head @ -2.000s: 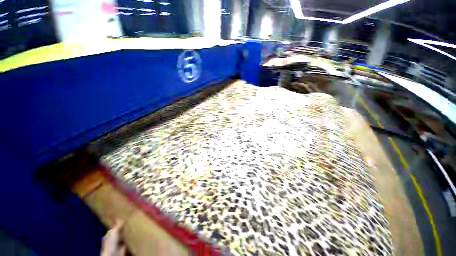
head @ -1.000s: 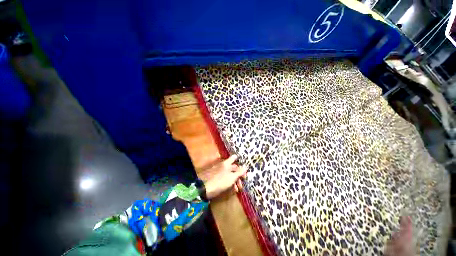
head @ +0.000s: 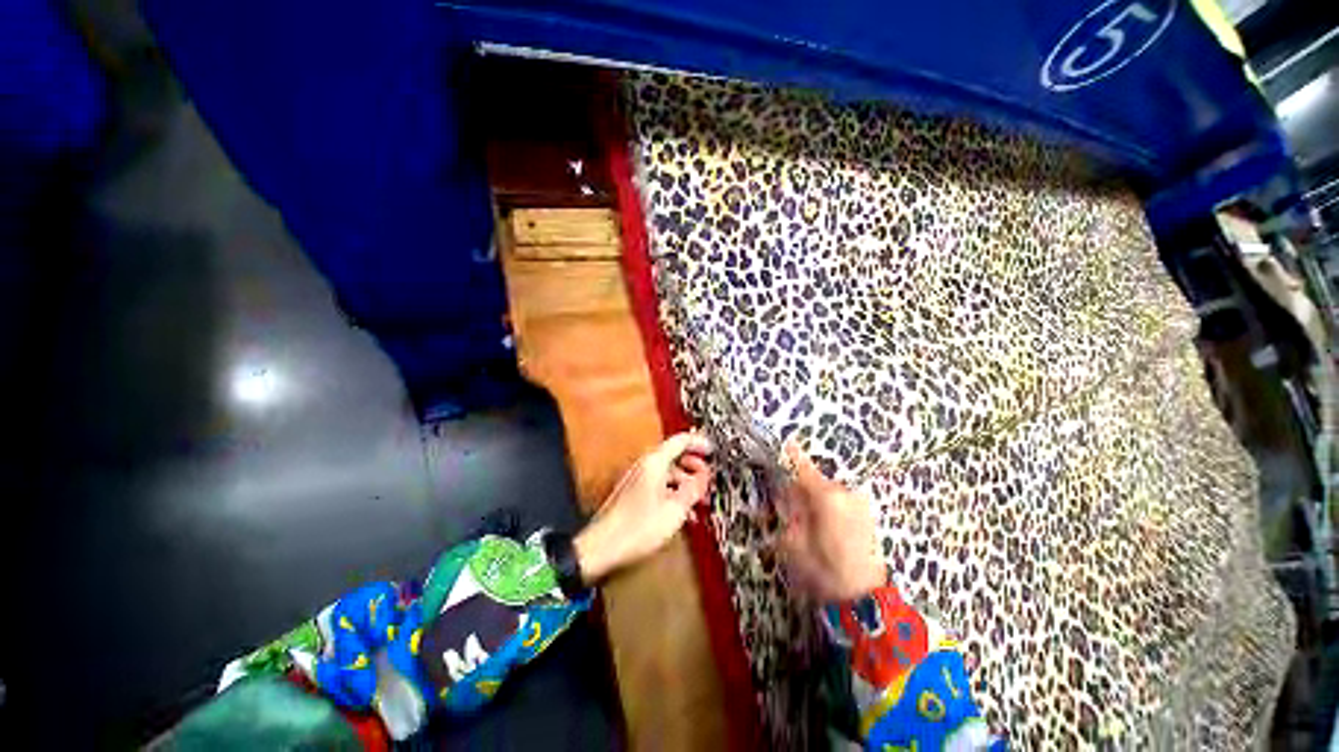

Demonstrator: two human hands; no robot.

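Observation:
The leopard-print material (head: 940, 338) covers the bed in a wide sheet, tan-white with black spots. Its left edge lies along a red strip (head: 646, 301). My left hand (head: 654, 500) is at that edge, fingers bent and pinching near the sheet's border. My right hand (head: 825, 532) is just to the right of it, slightly blurred, with its fingers on a lifted or folded part of the sheet's edge. A dark fold runs up along the edge from between my hands. Whether layers lie underneath is hidden.
The blue press body (head: 881, 52) with a circled 5 stands across the far side of the bed. A tan wooden board (head: 588, 331) runs along the bed's left edge. Grey shiny floor (head: 294, 441) lies at left. Racks or equipment show blurred at far right.
The view has turned down to the bed's left edge. My right hand has come in from the lower right to beside my left hand. The sheet's edge now shows a fold there.

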